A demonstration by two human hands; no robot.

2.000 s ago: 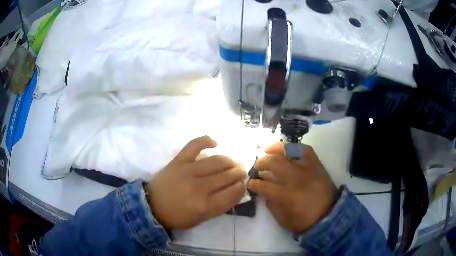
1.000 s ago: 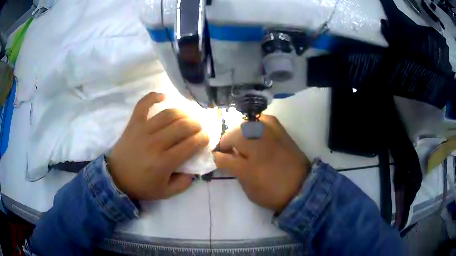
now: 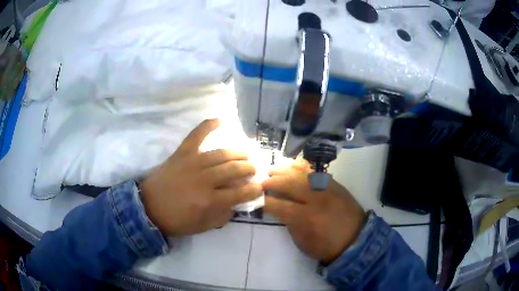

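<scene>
A large puffy white padded panel covers the left of the table, with a dark edge under its lower left. My left hand lies on its lower right part, fingers bent near the needle area. My right hand lies beside it, fingertips close to the left ones on the panel's edge. A small dark fabric piece shows just below the fingertips. The white sewing machine head with a blue stripe stands above. The presser foot area is in bright glare, so exact fingertip contact is hard to see.
A black smartphone lies right of my right hand. Long dark tapes hang beside it. Black strips with white print drape at the right. A green handle shows at the far upper left. A ruler strip runs along the table's front edge.
Compared with one second ago, both hands lie flatter and closer together. The white flap under my left hand shows less. The camera view has shifted, so the machine head appears further right and lower.
</scene>
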